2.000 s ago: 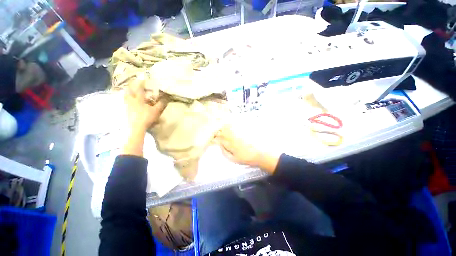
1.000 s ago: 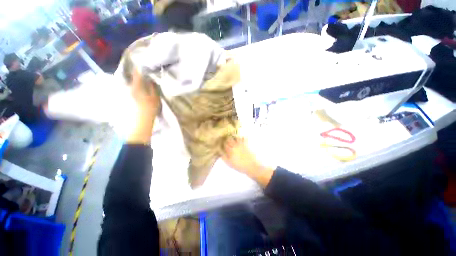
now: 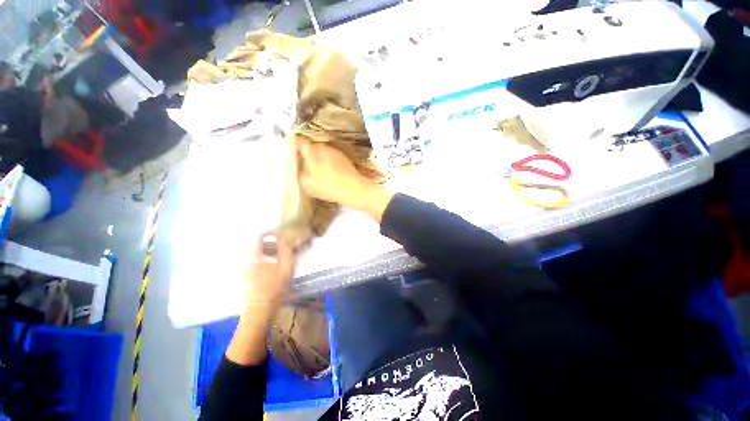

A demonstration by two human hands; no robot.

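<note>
The khaki garment (image 3: 333,90) lies bunched on the table left of the sewing machine head, with white fabric (image 3: 218,111) attached at its left. My left hand (image 3: 271,267) is at the table's front edge, its fingers closed on the near end of a narrow khaki fold. My right hand (image 3: 333,174) lies on the garment further back, left of the needle area; its fingertips are partly hidden against the cloth. The needle and presser area (image 3: 407,136) shows right of the garment; glare hides its detail.
Scissors with a red and a yellow loop (image 3: 543,168) lie right of the needle, a small khaki piece (image 3: 520,134) behind them. The machine head (image 3: 469,62) spans the back right. A blue bin (image 3: 215,362) with tan cloth is below the table. A printed label (image 3: 676,144) is at right.
The garment has been turned and lowered, its white part now at the left. My left hand has moved down to the front edge. My right hand has moved back and left onto the cloth.
</note>
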